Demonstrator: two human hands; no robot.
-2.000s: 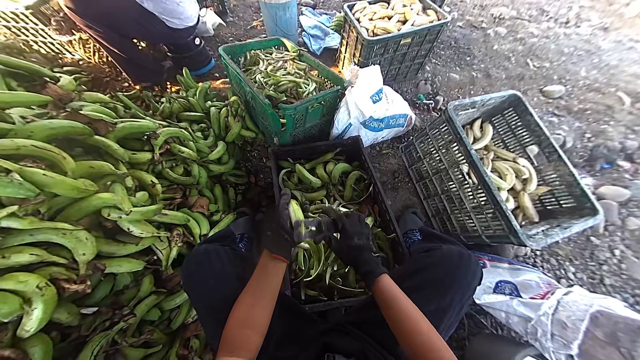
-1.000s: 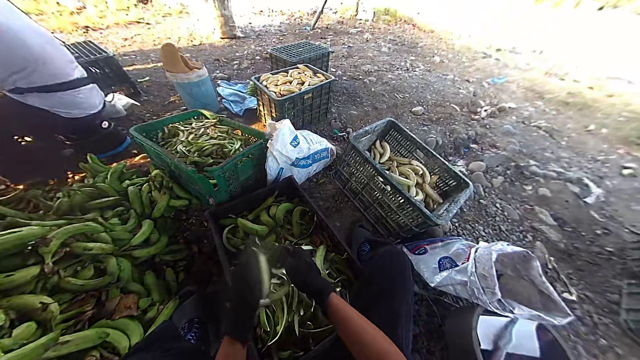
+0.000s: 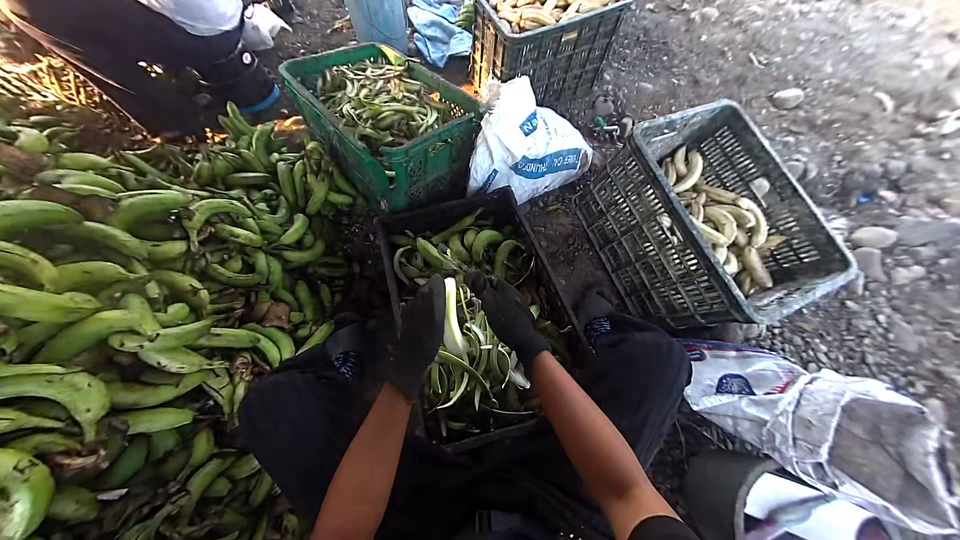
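My left hand (image 3: 418,335), in a dark glove, is closed around a partly peeled green plantain (image 3: 452,319) that stands nearly upright, its pale side showing. Close by on the right, my right hand (image 3: 508,313), gloved too, has its fingers bent near the plantain's top; whether it holds a tool is hidden. Both hands are over a black plastic crate (image 3: 551,289) between my legs. Green plantains (image 3: 442,251) lie in the crate's far part, and cut peels (image 3: 480,360) fill the part nearer me.
Unpeeled green plantains (image 3: 150,337) are heaped at left. Beyond stand a green crate (image 3: 367,176) of peels and a white sack (image 3: 532,146). A tilted dark crate (image 3: 637,232) with peeled plantains is at right, another crate (image 3: 555,64) behind. A person (image 3: 187,67) is at the upper left.
My hands have come together around the plantain; one second ago they were farther apart over the black crate. The view has swung down and back to the left.
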